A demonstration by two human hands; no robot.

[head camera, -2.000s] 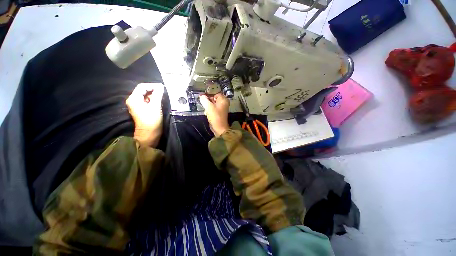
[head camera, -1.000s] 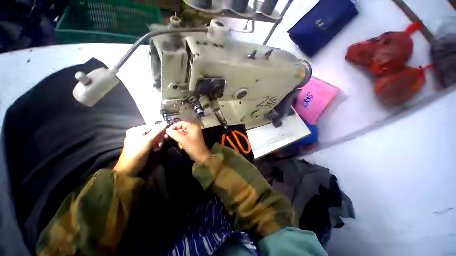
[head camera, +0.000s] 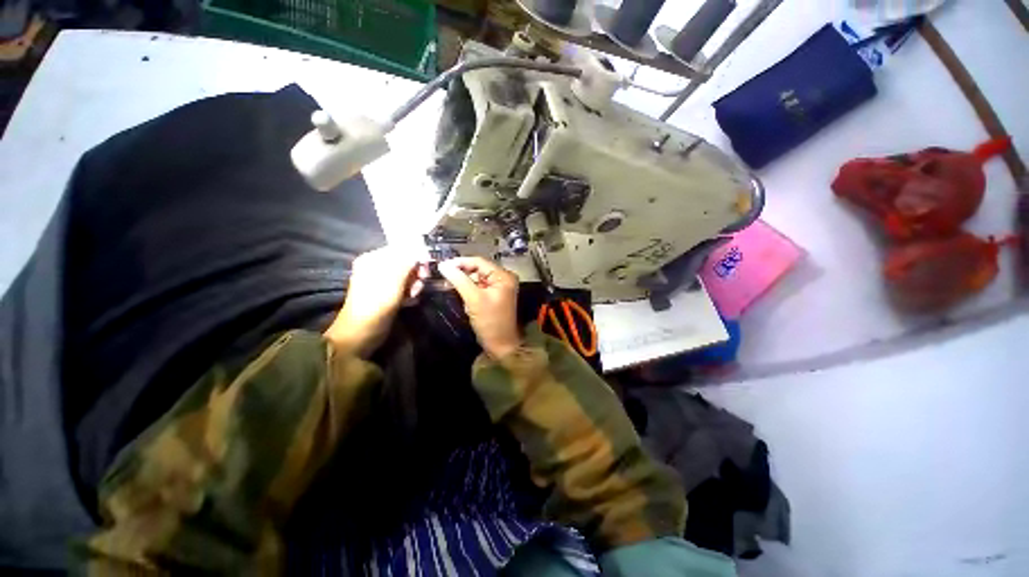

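A large black garment piece [head camera: 214,214] covers the table on the left and runs down over the lap. My left hand [head camera: 378,295] and my right hand [head camera: 487,302] meet just in front of the needle area, fingertips pinching a small dark bit of the garment between them. The cream-grey sewing machine [head camera: 643,192] stands behind my hands; its presser foot [head camera: 442,250] shows just beyond my fingertips. Whether the cloth lies under the foot is hidden. A white lamp [head camera: 339,149] hangs at the machine's left.
Orange-handled scissors [head camera: 568,327] and a white ruled board [head camera: 666,329] lie right of my right hand. Beyond are a pink packet [head camera: 754,268], a navy pouch [head camera: 796,96] and red bags [head camera: 920,194]. Grey-black cloth pieces [head camera: 705,451] heap at lower right. A green basket [head camera: 327,28] stands behind.
My left hand has come right from the cloth to meet my right hand, which has drawn back from beside the needle area. The camera view has also shifted.
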